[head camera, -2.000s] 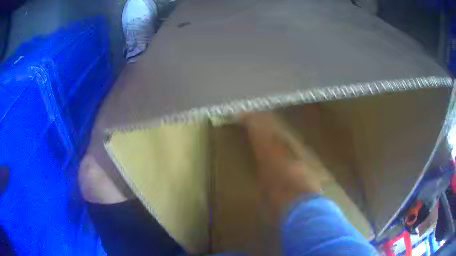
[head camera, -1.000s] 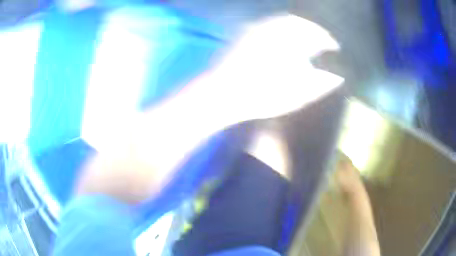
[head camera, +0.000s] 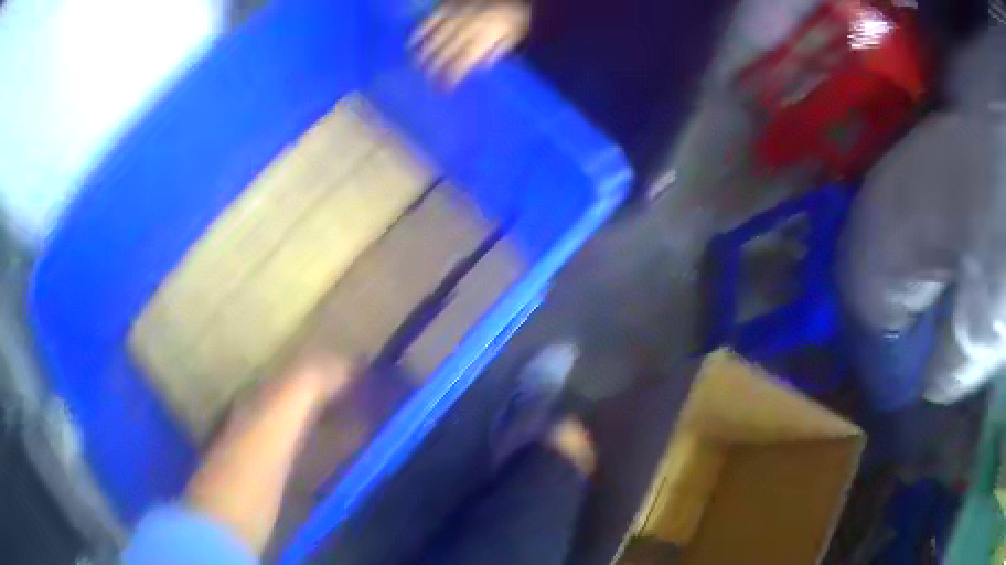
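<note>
The blue plastic tote (head camera: 590, 166) fills the left of the view and holds rows of small kraft boxes (head camera: 276, 237), with dark gaps between some rows. My left hand (head camera: 281, 425), blurred, reaches into the tote from the lower left, over the near rows. Its fingertips lie at the boxes, and I cannot tell if they grip one. My right hand is not in view. The open corrugated carton (head camera: 778, 491) stands at the lower right, cut off by the bottom edge. Only its upper inner walls show clearly.
Another person's hand (head camera: 472, 39) rests at the tote's far rim. A blue plastic stool (head camera: 778, 270) and a red object, perhaps a stool (head camera: 838, 94), stand on the grey floor at right. Pale bags (head camera: 921, 232) lie beside them. A green edge (head camera: 982, 486) shows at lower right.
The view has swung left from the carton to the tote. My left hand is now down in the tote. My right hand, earlier in the carton, has left the view.
</note>
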